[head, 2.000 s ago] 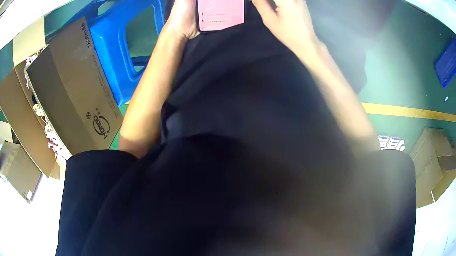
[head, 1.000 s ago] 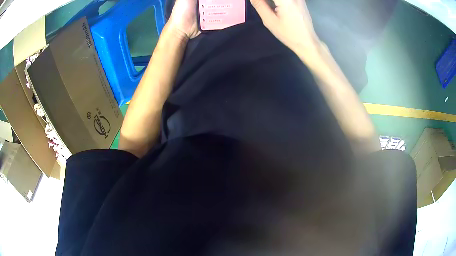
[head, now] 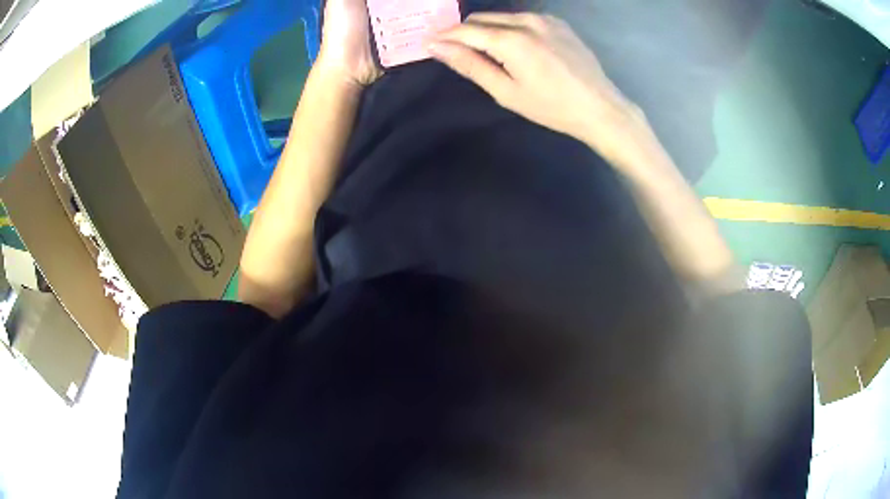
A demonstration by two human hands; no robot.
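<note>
A smartphone (head: 415,27) with a lit pink screen is at the top edge of the view, above my lap, and its upper part is cut off. My left hand (head: 347,39) holds the phone by its left side; the fingers are partly out of the picture. My right hand (head: 527,66) is at the phone's lower right, its fingertips over or touching the screen's edge. The right hand holds nothing that I can see.
A blue plastic stool (head: 226,107) stands at upper left. Beside it is a large floor carton (head: 146,185) with mixed pink and beige pieces. Another open carton (head: 847,317) stands at right. A blue object (head: 875,122) and a yellow floor line (head: 800,211) also show at right.
My right hand has moved left and down to the phone's screen. The phone and my left hand have shifted slightly left, and the phone is a little more tilted.
</note>
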